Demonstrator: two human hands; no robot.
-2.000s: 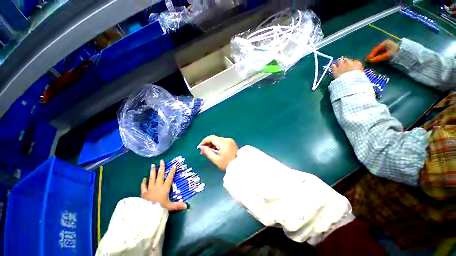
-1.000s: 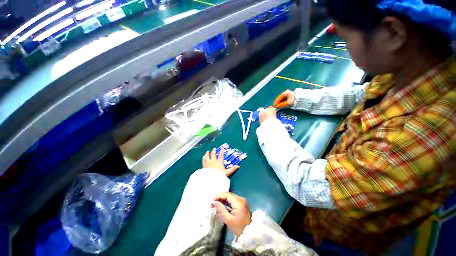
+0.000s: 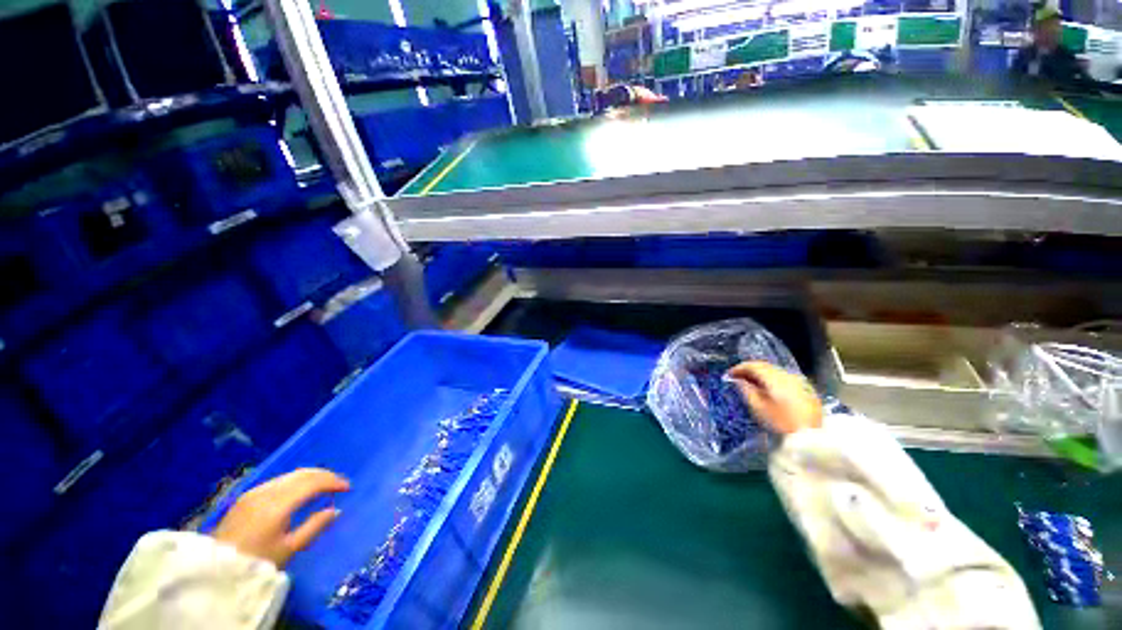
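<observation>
A large blue crate (image 3: 369, 425) stands at left centre, with many thin blue leads (image 3: 425, 492) heaped along its right side. My left hand (image 3: 286, 511) is over the crate's near left edge, fingers apart and empty. A clear plastic bag (image 3: 689, 418) of small blue sleeves (image 3: 726, 412) lies open on the green bench. My right hand (image 3: 780, 398) is at the bag's mouth, fingertips close together; whether they hold anything cannot be told. A flat group of blue leads (image 3: 1061, 556) lies on the bench at the far right.
A flat blue tray (image 3: 605, 363) is behind the bench edge, left of the bag. A cream parts box (image 3: 904, 369) and a clear bag with white tubing (image 3: 1064, 382) are at the right. A metal rail (image 3: 738, 203) crosses behind. Shelves of blue bins stand left.
The view has swung left, showing the crate's inside. My left hand has left the group of leads and is over the crate. My right hand has moved to the sleeve bag.
</observation>
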